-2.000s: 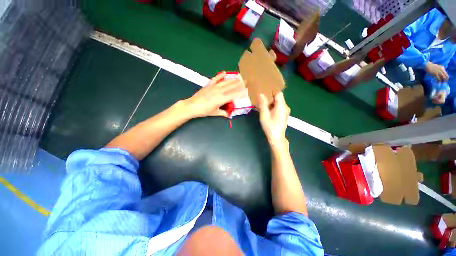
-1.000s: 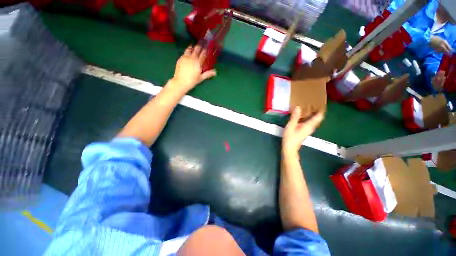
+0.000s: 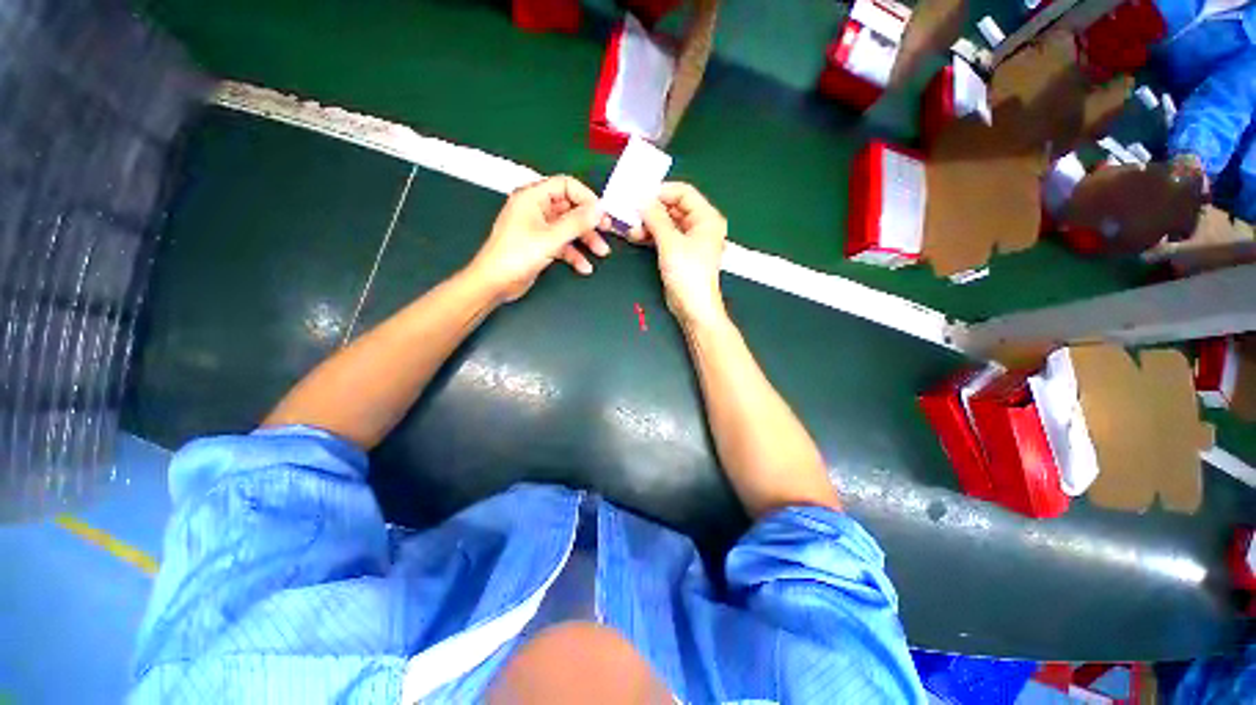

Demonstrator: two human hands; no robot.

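Observation:
My left hand [image 3: 541, 237] and my right hand [image 3: 687, 237] meet over the white edge strip. Between their fingertips they hold a small white card [image 3: 636, 181], tilted, its lower corners pinched. An open red box [image 3: 636, 91] with white inside and a raised brown flap stands on the green belt just behind the card. Another open red box [image 3: 888, 204] lies to its right, its brown lid spread to the right. A tiny red mark [image 3: 641, 317] is on the dark table below my hands.
Red boxes with brown flaps [image 3: 1019, 434] stand together at the right, beside a metal post [image 3: 1102, 325]. More open boxes are on the belt [image 3: 400, 83]. Clear plastic trays [image 3: 83, 276] are piled at far left. A person in blue [image 3: 1219, 97] is at the upper right.
My hands have left the boxes on the belt and come together around a white card. The open box with spread lid has shifted right, and another open box now stands behind my hands.

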